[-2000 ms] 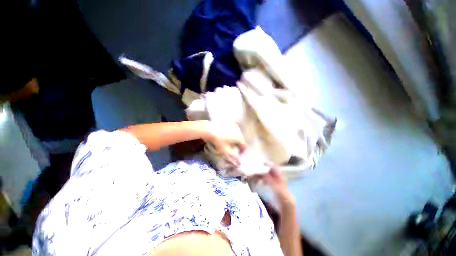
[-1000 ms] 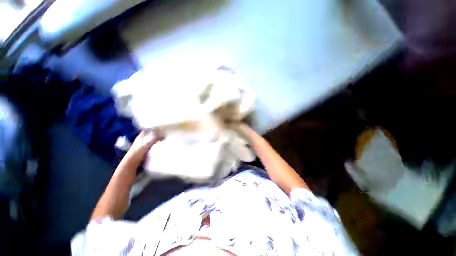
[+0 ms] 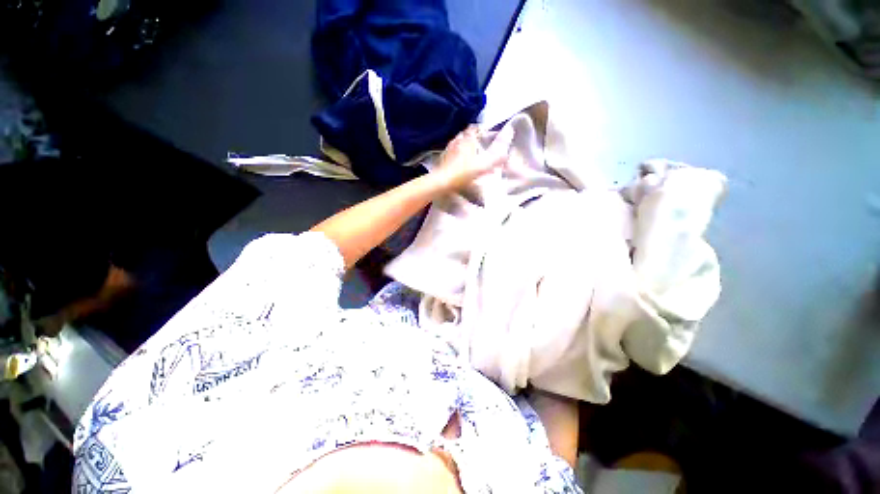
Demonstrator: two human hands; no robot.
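Note:
Cream fabric [image 3: 555,280] lies in a loose, folded heap across my lap and the edge of the pale table. My left hand [image 3: 473,157] is stretched forward and holds the upper left part of this cloth. My right forearm shows below the heap, but my right hand is hidden under the cloth. A navy fabric bundle [image 3: 415,92], with a cream strip [image 3: 379,116] around it, lies just beyond my left hand. One strip end trails to the left.
The pale table [image 3: 782,260] extends to the right. A dark grey surface [image 3: 241,77] lies under and left of the navy bundle. At the lower left are pale items [image 3: 82,376] and a blurred skin-toned shape, perhaps an arm. A white and tan object [image 3: 632,478] is at the bottom right.
The view has swung, with the navy bundle now at upper centre. My left hand has reached forward to the heap's upper left. My right hand has gone out of sight under the cloth.

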